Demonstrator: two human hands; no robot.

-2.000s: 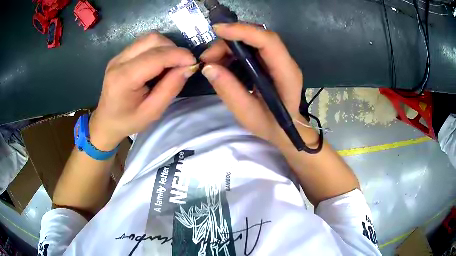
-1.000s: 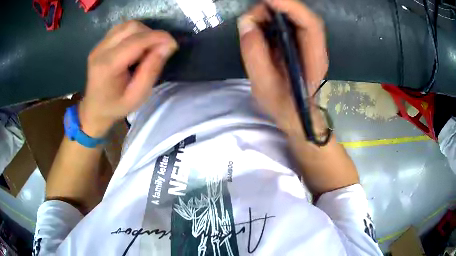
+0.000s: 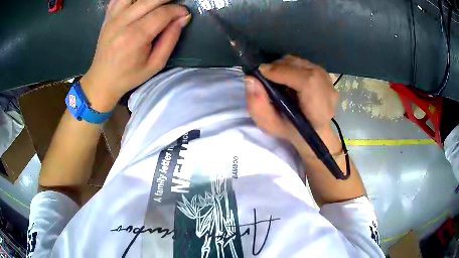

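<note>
My right hand (image 3: 297, 98) is closed around the black handle of a soldering iron (image 3: 294, 118). The iron points up and left, its thin front end near a white circuit board (image 3: 211, 5) at the top edge. Whether the tip touches the board is too blurred to tell. My left hand (image 3: 133, 45), with a blue wristband, is at the upper left, left of the board. Its fingers are bent and partly cut off by the top edge; whether they hold something small cannot be told.
The dark bench mat (image 3: 352, 45) spans the top. A red plastic part (image 3: 55, 5) is at the upper left edge. Black cables (image 3: 445, 55) run down the bench at right. A red stool (image 3: 420, 111) and brown cardboard (image 3: 48, 126) are below the bench.
My left hand has moved up beside the board. My right hand moved away from the left, then lower, and the iron's front end now points up-left. The view has shifted, so board and red parts sit higher.
</note>
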